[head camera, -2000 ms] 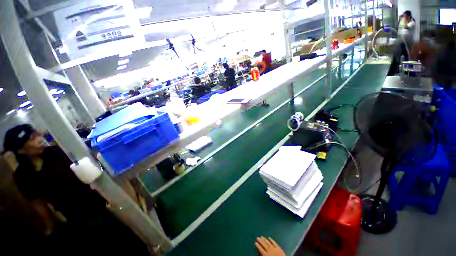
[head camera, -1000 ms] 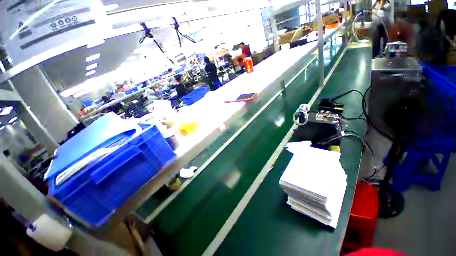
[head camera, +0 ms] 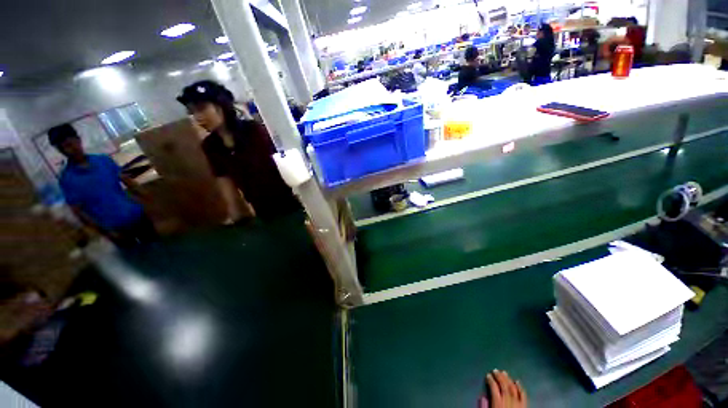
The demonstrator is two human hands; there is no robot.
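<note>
A thick stack of white flat sheets [head camera: 623, 291] stands on the green bench [head camera: 447, 343] at the right; its layers are uneven and some lower ones stick out. One hand, which looks like my right hand [head camera: 504, 390], is at the bottom edge, left of the stack and apart from it. Its fingers are slightly spread on the bench top and it holds nothing visible; the wrist is cut off. My left hand is out of the picture.
A white post [head camera: 319, 231] rises at the bench corner. A blue crate [head camera: 367, 143], phone-like item [head camera: 573, 111] and red can [head camera: 623, 61] stand on the shelf. White wire coils [head camera: 674, 203] lie behind the stack, a red stool [head camera: 658, 392] below. Two people stand at left.
The view has swung left, so stack and crate appear further right. The hand, visible two seconds ago and absent one second ago, is in view again. The stack still stands on the bench.
</note>
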